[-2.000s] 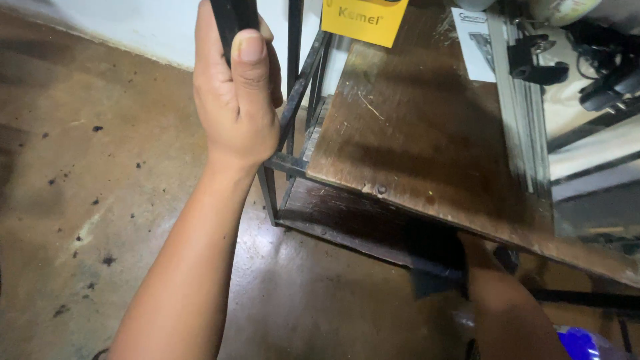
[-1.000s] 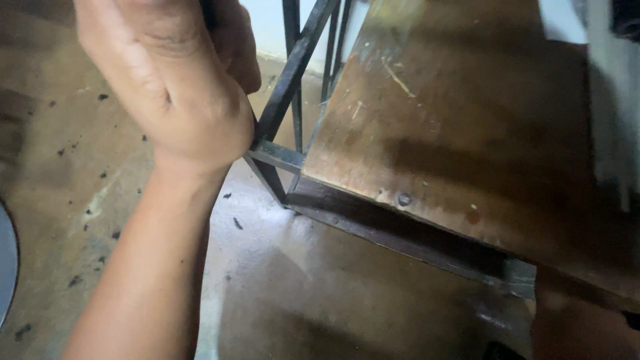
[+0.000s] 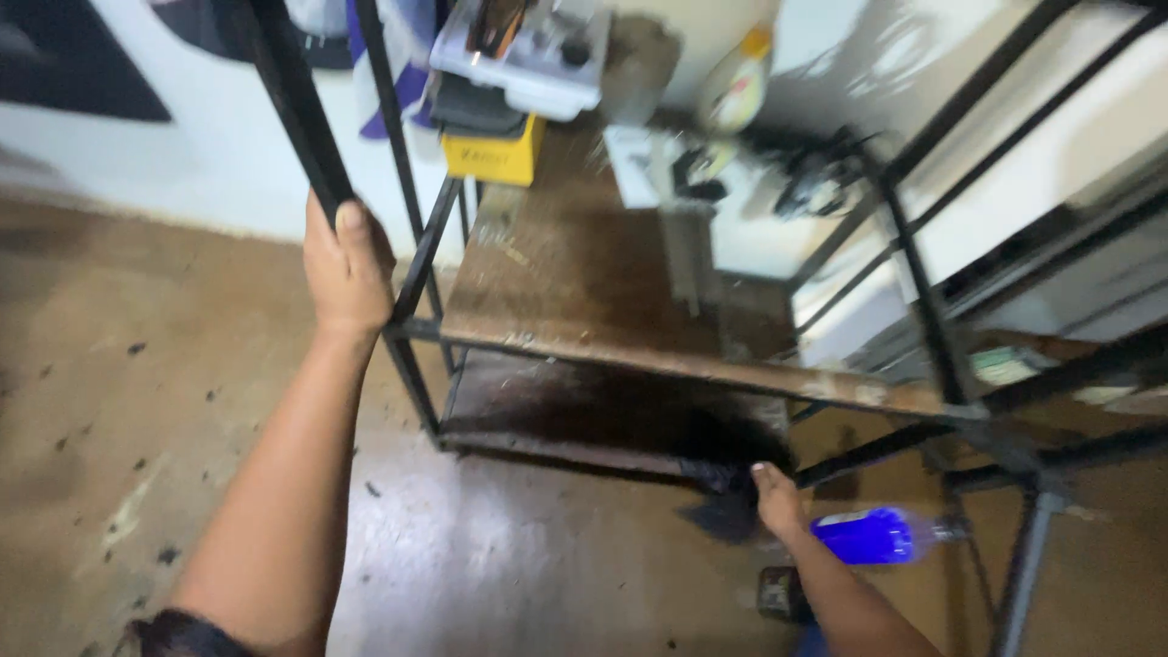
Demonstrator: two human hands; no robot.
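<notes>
My left hand [image 3: 349, 269] grips a black metal upright [image 3: 301, 105] of a shelf rack, the thumb lying along it. My right hand [image 3: 778, 500] is low at the right, at the front edge of the lower shelf board [image 3: 566, 411], closed on a dark cloth [image 3: 725, 502] that hangs over that edge. Part of the cloth is lost in shadow. Above the lower board is a brown wooden shelf board [image 3: 584, 265] with scuffs and a worn front edge.
A yellow box [image 3: 493, 160], a plastic tray [image 3: 520, 68], a bottle with a yellow cap [image 3: 737, 82] and black cables [image 3: 817, 178] are on the upper board. A bottle of blue liquid [image 3: 867, 536] and a dark container [image 3: 780, 591] are beside my right forearm. Black bars [image 3: 922, 292] cross at the right.
The view has shifted and now takes in more of the rack. My left hand stays at the upright. My right hand, mostly hidden a second ago, now shows with the dark cloth.
</notes>
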